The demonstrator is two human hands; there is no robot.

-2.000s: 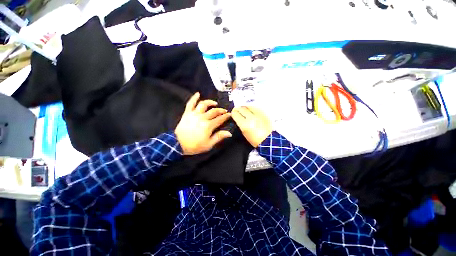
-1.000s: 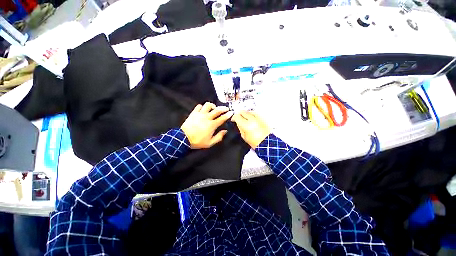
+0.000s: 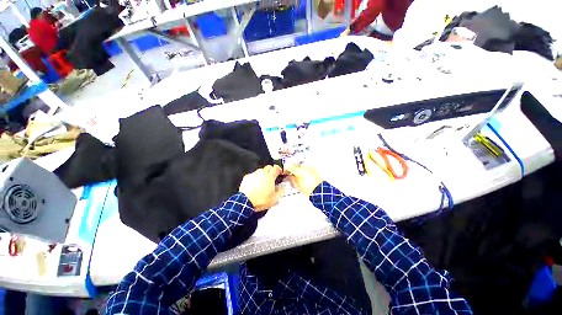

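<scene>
A large black garment panel [image 3: 185, 178] lies on the white machine table, mostly left of the needle area. My left hand [image 3: 262, 187] pinches the panel's right edge between bent fingers. My right hand [image 3: 304, 178] pinches the same edge just beside it, fingertips nearly touching the left ones. Both hands are just in front of the needle area [image 3: 286, 147] of the white sewing machine [image 3: 333, 98]. The fingers hide most of the held edge. Whether the edge is under the presser foot cannot be told.
Thread snips [image 3: 359, 160] and yellow-and-red scissors [image 3: 388, 163] lie to the right, with a dark blue cord [image 3: 445, 198] over the table edge. An accessory tray [image 3: 488, 149] is far right. A grey machine [image 3: 34, 198] stands left. Black pieces [image 3: 237, 82] and a person's red sleeve [image 3: 382, 13] are behind.
The view has tilted up and shows more of the room. Both hands have drawn together at the edge, the left fingers now curled. The panel's near part no longer spreads toward the lap below my hands.
</scene>
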